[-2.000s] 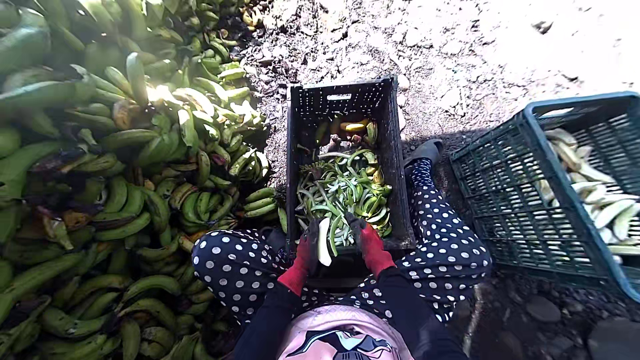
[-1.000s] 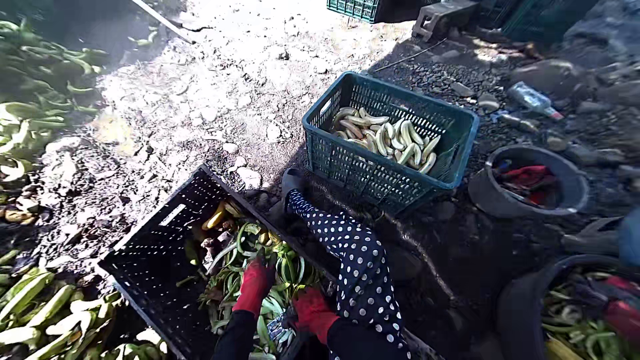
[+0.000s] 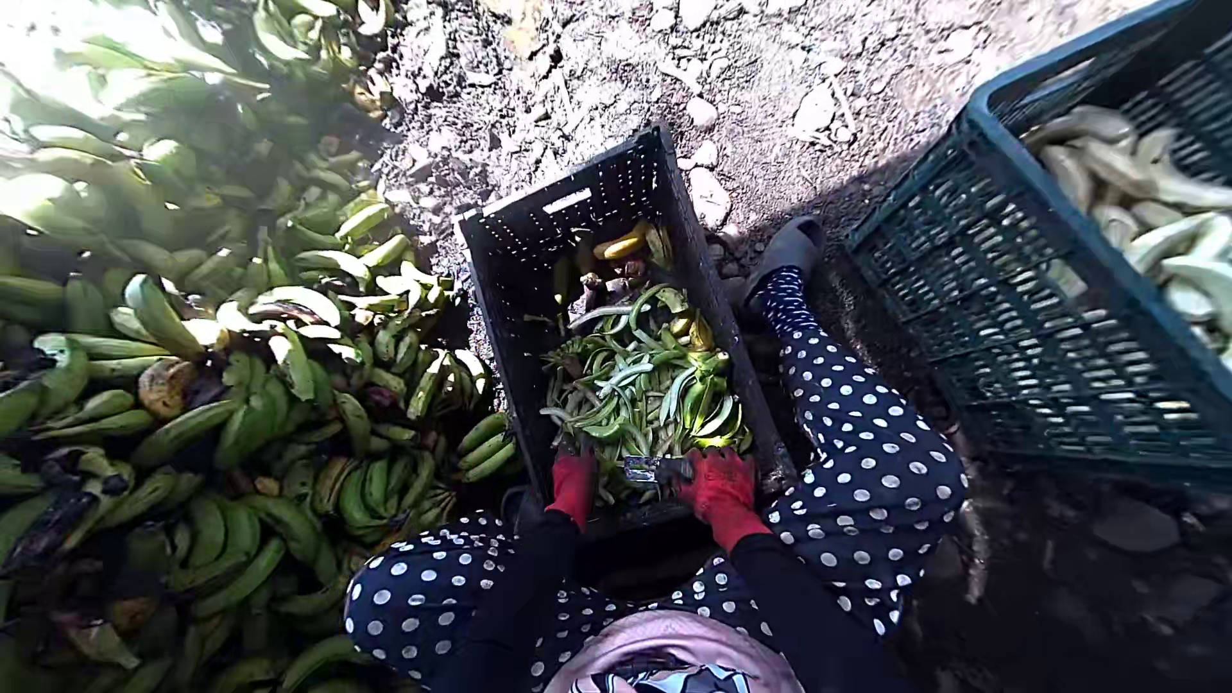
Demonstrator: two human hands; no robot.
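Observation:
A black plastic crate (image 3: 515, 371) stands between my legs, with green plantain peels (image 3: 630, 385) heaped in its near part and a few yellowish pieces farther back. My left hand (image 3: 575, 476), in a red glove with dark fingers, rests at the crate's near left, by the peels; what its fingers do is hidden. My right hand (image 3: 717, 484), gloved alike, is at the near right with its fingers around a small tool (image 3: 647, 469) whose flat, shiny part points left. A bunch of green plantains or their peels (image 3: 707, 399) lies just beyond my right hand.
A large pile of unpeeled green plantains (image 3: 241, 414) covers the ground at the left. On the right stands a green plastic crate (image 3: 1001, 289) holding peeled plantains (image 3: 1145, 192). Rocky ground (image 3: 577, 87) stretches ahead. My shod foot (image 3: 794, 245) is beside the black crate.
The pale peeled plantain at my left hand two seconds ago is no longer there. The view swung right toward the green crate and back.

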